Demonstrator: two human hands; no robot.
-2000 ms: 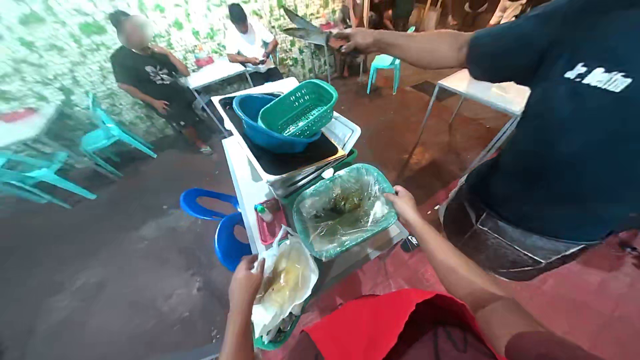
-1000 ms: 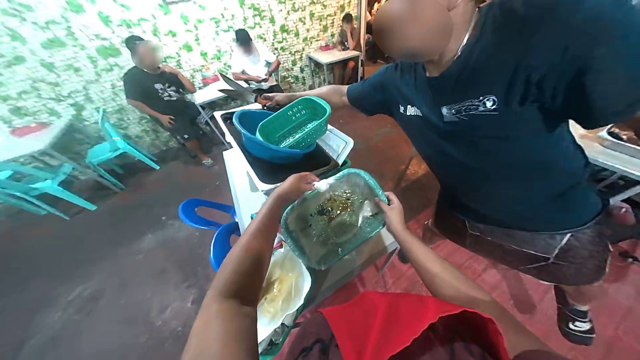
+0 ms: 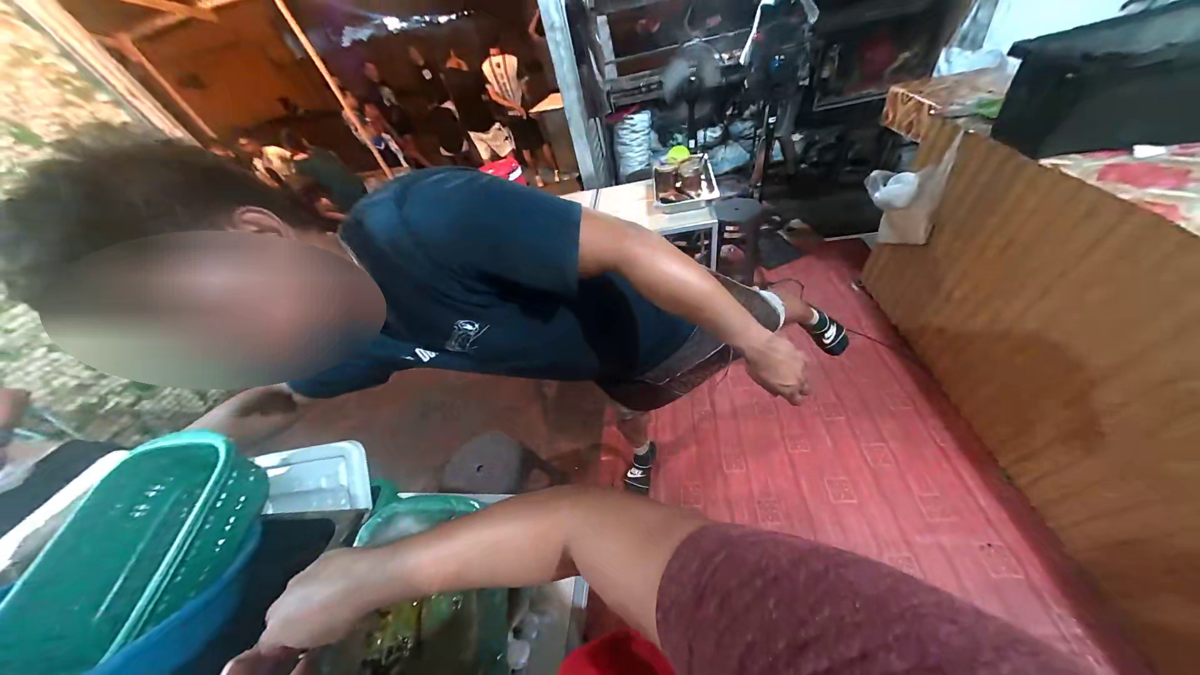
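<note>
From the lower right, my maroon-sleeved right arm reaches across a green plastic basket lined with clear plastic. My right hand is at the basket's left side, fingers bent; whether it grips anything is hidden. Only a little of what appears to be my left hand shows at the bottom edge, just below the right. Wet, greenish-yellow contents lie in the lined basket under my forearm. To the left, a perforated green basket rests in a blue plastic basin.
A person in a dark T-shirt leans in close beyond the baskets. A white tray and a dark round stool are near. Farther off are a white table with a metal tray and, at right, a wooden counter.
The view has swung far to the right. My right hand, earlier on the lined basket's right rim, is now at its left side. The other person has leaned in over the baskets.
</note>
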